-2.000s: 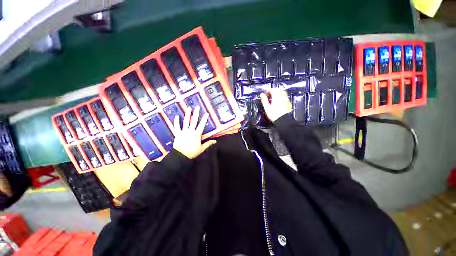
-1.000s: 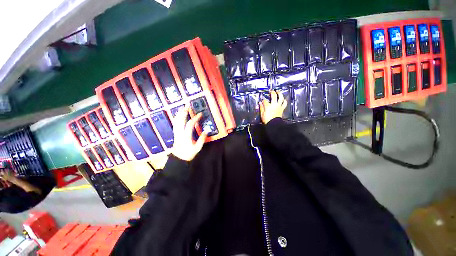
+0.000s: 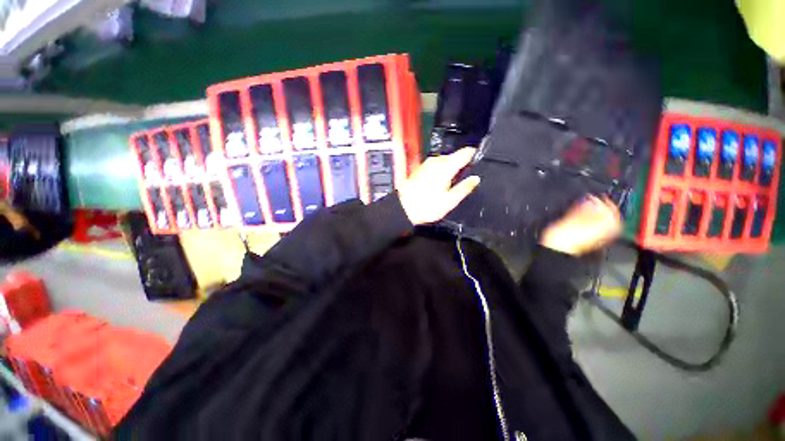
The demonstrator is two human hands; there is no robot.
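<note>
A large black blister tray (image 3: 559, 146) is raised and blurred over the right part of the bench. My left hand (image 3: 437, 185) holds its near left edge. My right hand (image 3: 585, 226), blurred, is at its near right edge with fingers curled on it. More black tray (image 3: 462, 99) shows beneath, at the left. An orange phone tray (image 3: 411, 112) lies left of my hands. Its upper row holds phone bodies with white patches (image 3: 337, 108). Its lower row holds several covered phones with dark-blue backs (image 3: 276, 189) and one open-backed phone (image 3: 380, 177) at the right end.
A waiting orange tray (image 3: 142, 185) is at left. Another orange tray with lit phones (image 3: 652, 202) is at far right, above a black looped frame (image 3: 730, 301). Orange trays (image 3: 86, 353) are stacked lower left. A person's arm (image 3: 21, 232) shows at the left edge.
The black blister tray, flat before, is now raised. My left hand has moved from the orange tray to the black tray's edge. My right hand has moved right along it.
</note>
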